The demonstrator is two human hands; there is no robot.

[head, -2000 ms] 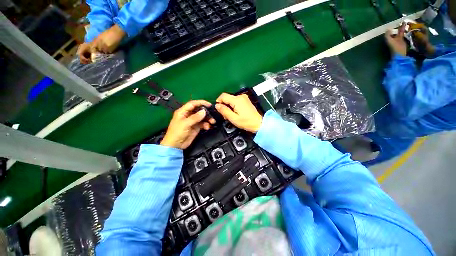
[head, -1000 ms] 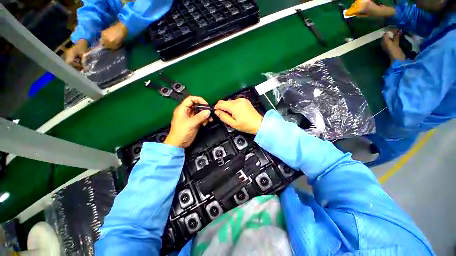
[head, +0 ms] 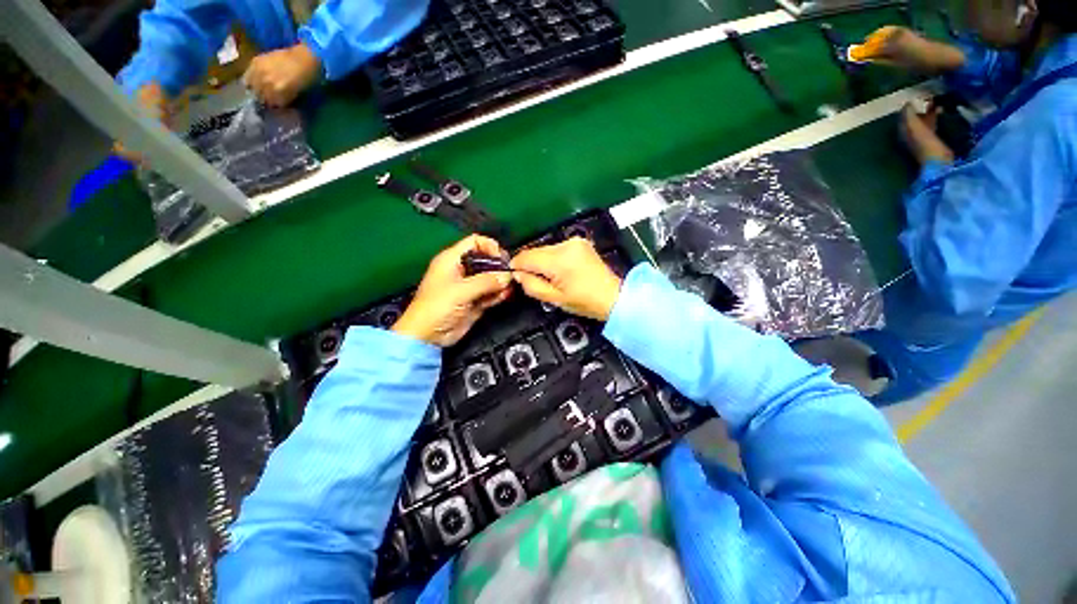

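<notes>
My left hand (head: 455, 293) holds a small dark watch body (head: 482, 264) between thumb and fingers above the tray's far edge. My right hand (head: 565, 277) has its fingertips against the right side of that piece, touching the left fingertips; what they pinch is too small and covered to tell. The black component tray (head: 482, 434) lies below, with watch bodies (head: 452, 519) in its pockets. Loose black straps (head: 537, 427) with silvery buckles lie across the tray's middle.
Two strapped watches (head: 439, 198) lie on the green belt (head: 343, 254) beyond my hands. Strap bags lie right (head: 774, 242) and left (head: 195, 490). Stacked trays (head: 496, 59) stand beyond the belt. White posts (head: 130, 313) slant in from the left. Other workers' hands show at upper left and upper right.
The two strapped watches on the belt have moved right, closer to my hands. My hands stay together at nearly the same place. The upper-right worker's hand with an orange thing has come into view.
</notes>
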